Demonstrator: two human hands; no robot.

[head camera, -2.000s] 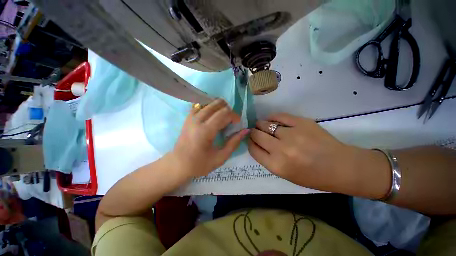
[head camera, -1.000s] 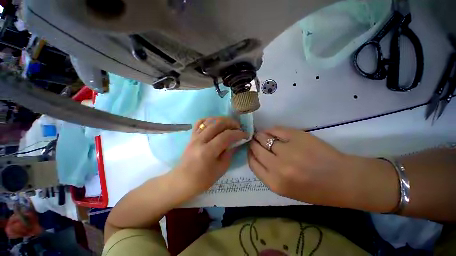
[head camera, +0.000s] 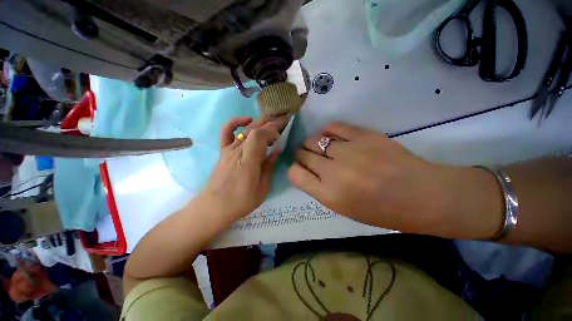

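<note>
A pale aqua sheer fabric piece [head camera: 188,153] lies on the white table under the sewing machine head [head camera: 157,37]. My left hand [head camera: 241,166] is on the fabric, its fingertips near the ribbed beige knob [head camera: 279,99], holding a folded part. My right hand [head camera: 364,175] is just to the right, its curled fingers at the darker fabric edge; its fingertips are partly hidden, so I cannot tell whether they pinch it. The needle and presser foot are hidden behind the knob and head.
Black-handled shears [head camera: 488,44] and dark snips [head camera: 552,84] lie at the upper right. A spare pale green piece [head camera: 398,34] lies beside the shears. A red basket [head camera: 111,204] with aqua fabric stands at left. A measuring tape [head camera: 288,215] runs along the front edge.
The view has shifted, and the machine head now sits further left and higher. My left fingers have moved up toward the knob. My right hand has drawn slightly left, its fingers more curled.
</note>
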